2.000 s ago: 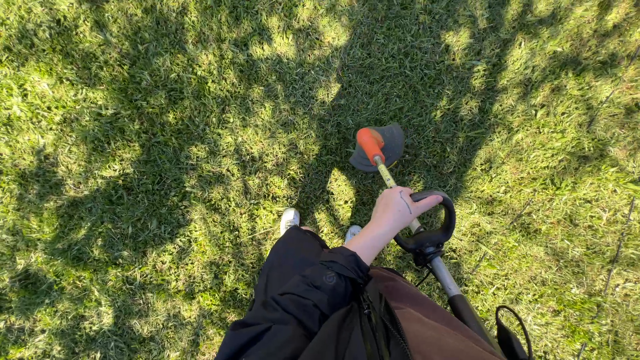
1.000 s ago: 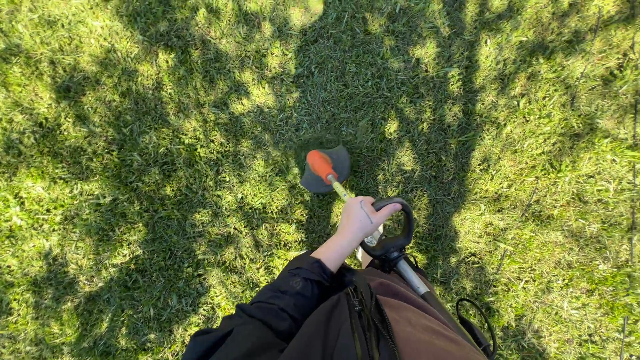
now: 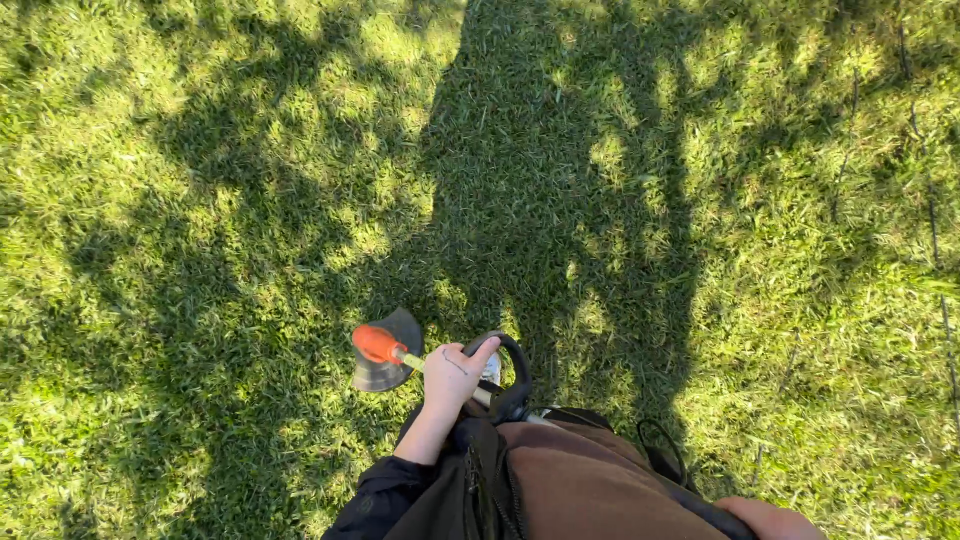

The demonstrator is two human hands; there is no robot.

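Observation:
My left hand grips the black loop handle of a string trimmer, its thumb along the top of the loop. Beyond the hand, to the left, the trimmer's orange head and dark guard are over the grass. The shaft runs from the head under my left hand and back past my right side. At the bottom right edge my right hand is partly in view against the dark rear part of the trimmer; its fingers are mostly hidden.
Mown grass with patches of sun and shadow surrounds me. A thin dark cord or wire lies along the right side. A black cable loop hangs beside my brown and black clothing. Part of a light shoe shows behind the handle.
The trimmer head has swung to the left, with my left hand still on the loop handle. My right hand has come into view at the bottom right.

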